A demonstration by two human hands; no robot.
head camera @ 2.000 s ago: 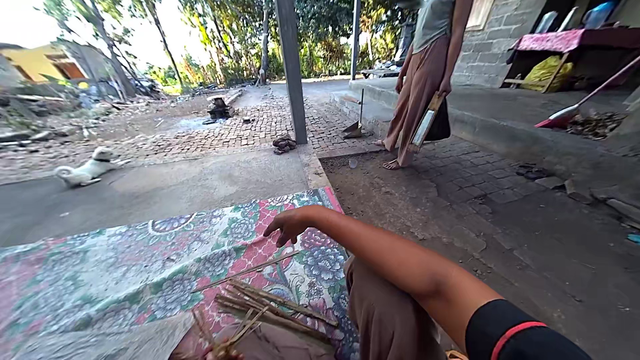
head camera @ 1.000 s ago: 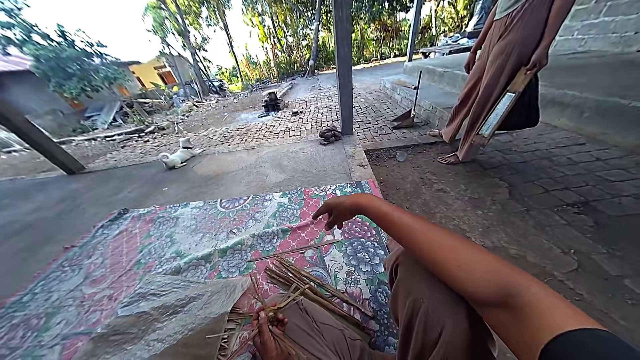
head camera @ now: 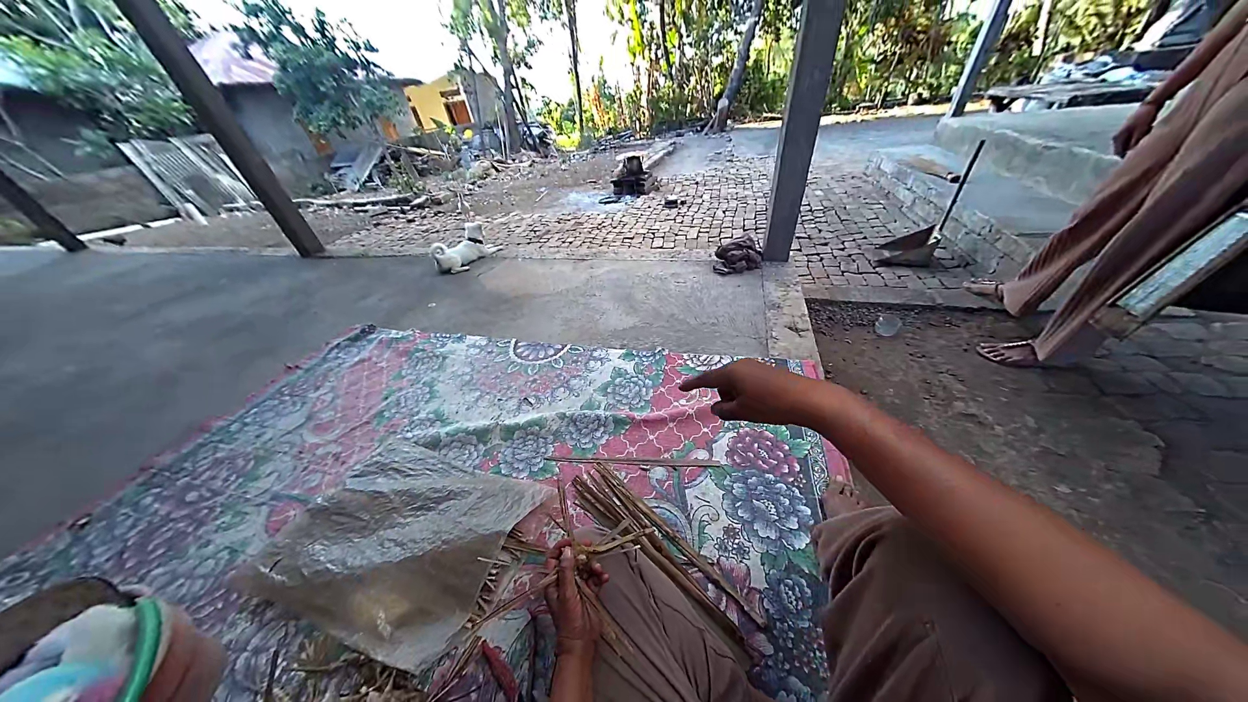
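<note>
My left hand [head camera: 575, 595] is closed around a small weave of dry plant strips [head camera: 585, 558], whose loose ends stick out on all sides above my lap. My right hand [head camera: 756, 392] is held out over the floral mat [head camera: 526, 366], with one finger extended and nothing in it. A bundle of dry strips [head camera: 663, 546] lies by my leg, and one thin strip [head camera: 634, 461] lies crosswise beyond it. To the left of my left hand a translucent plastic sheet [head camera: 390, 546] is spread on the mat, with strip scraps at its edge.
A person [head camera: 1150, 185] stands at the right, beside a framed panel. A white dog [head camera: 463, 252] lies on the concrete floor. Posts, a dark bundled cloth [head camera: 738, 254] and a long-handled dustpan [head camera: 916, 244] are farther out. A container with a green rim [head camera: 146, 643] is at the lower left.
The view has swung left. My right arm stays extended over the mat. My left hand with the woven strips, mostly out of frame at first, now shows fully. The dog's head is raised again.
</note>
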